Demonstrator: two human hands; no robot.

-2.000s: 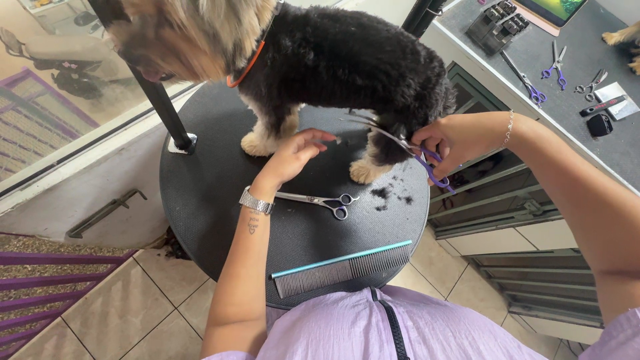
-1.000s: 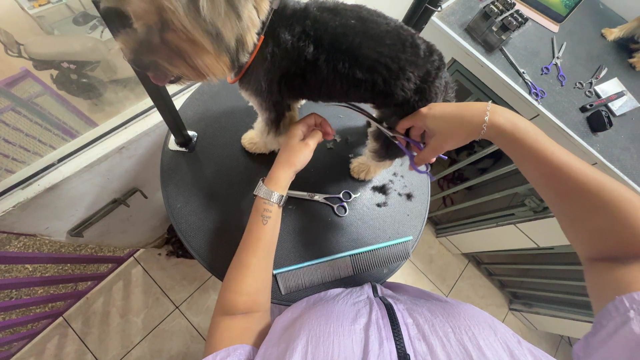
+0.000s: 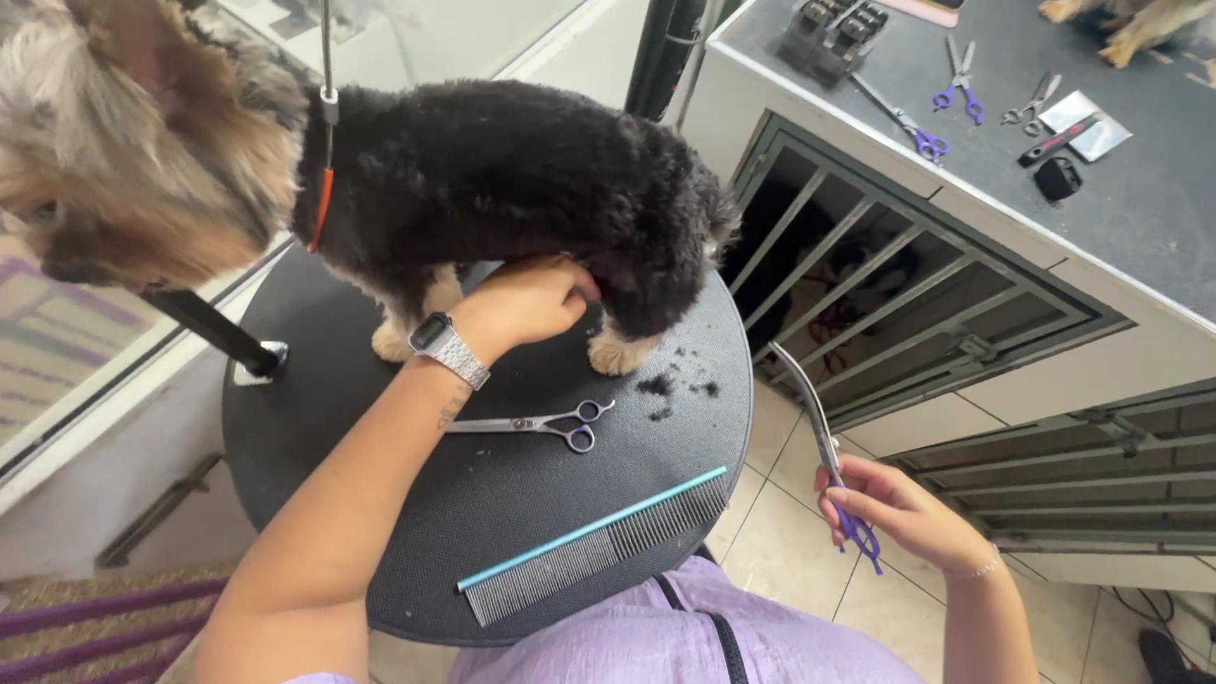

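Note:
A dog (image 3: pixel 513 171) with a black clipped coat and a tan head stands on a round black grooming table (image 3: pixel 313 446), an orange-sleeved loop at its neck. Under its belly reaches my left hand (image 3: pixel 537 299), touching the inside of the hind leg; its fingertips are partly hidden. My right hand (image 3: pixel 879 503), off the table's right side, holds curved shears (image 3: pixel 812 404) by their purple handles, blades pointing up and away. Silver scissors (image 3: pixel 532 425) lie on the table near my left wrist. A steel comb (image 3: pixel 598 546) with a turquoise spine lies at the near edge.
Hair clippings (image 3: pixel 660 385) lie beside the hind paw. At right, a counter (image 3: pixel 1130 209) holds several shears, a black rack (image 3: pixel 831 38) and a second dog's paws (image 3: pixel 1121 47). Barred cage doors (image 3: pixel 874 275) are below it. A black post (image 3: pixel 214 328) stands at the table's left.
My right hand has moved with the shears from the dog's hindquarters, away to the right and nearer to me. My left hand has moved from above the tabletop to under the dog's belly.

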